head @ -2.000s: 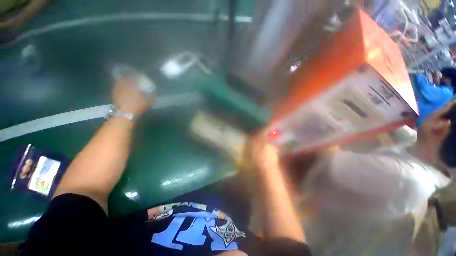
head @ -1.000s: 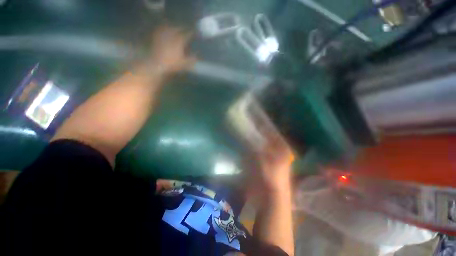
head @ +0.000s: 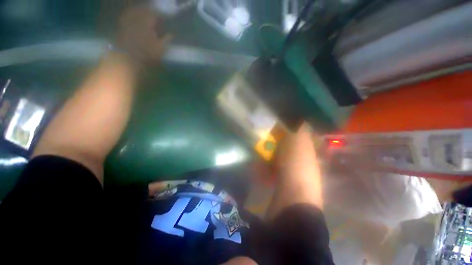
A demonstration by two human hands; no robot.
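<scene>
White looped parts [head: 226, 16] lie on the green surface at the top, blurred and partly cut off. My left hand [head: 141, 33] is above the green surface at upper left, dark and blurred; I cannot tell whether it holds anything. The cream fixture [head: 243, 102] sits in the middle with a whitish shape in its recess. A yellow block [head: 266, 145] with a round centre is at its near right end. My right hand [head: 297, 135] is just right of the fixture and yellow block, by the dark green machine base [head: 310, 85]; its fingers are blurred and partly hidden.
The orange machine [head: 414, 111] is at the right, with a lit red lamp [head: 336, 142] on its panel. A grey column [head: 409, 52] lies above it. A printed card [head: 24, 123] is on the green surface at far left. A person's white sleeve [head: 383, 199] is at lower right.
The camera view has swung, shifting the machine within the picture. The yellow block is now uncovered, and my right hand has moved from the fixture's near end toward the machine base.
</scene>
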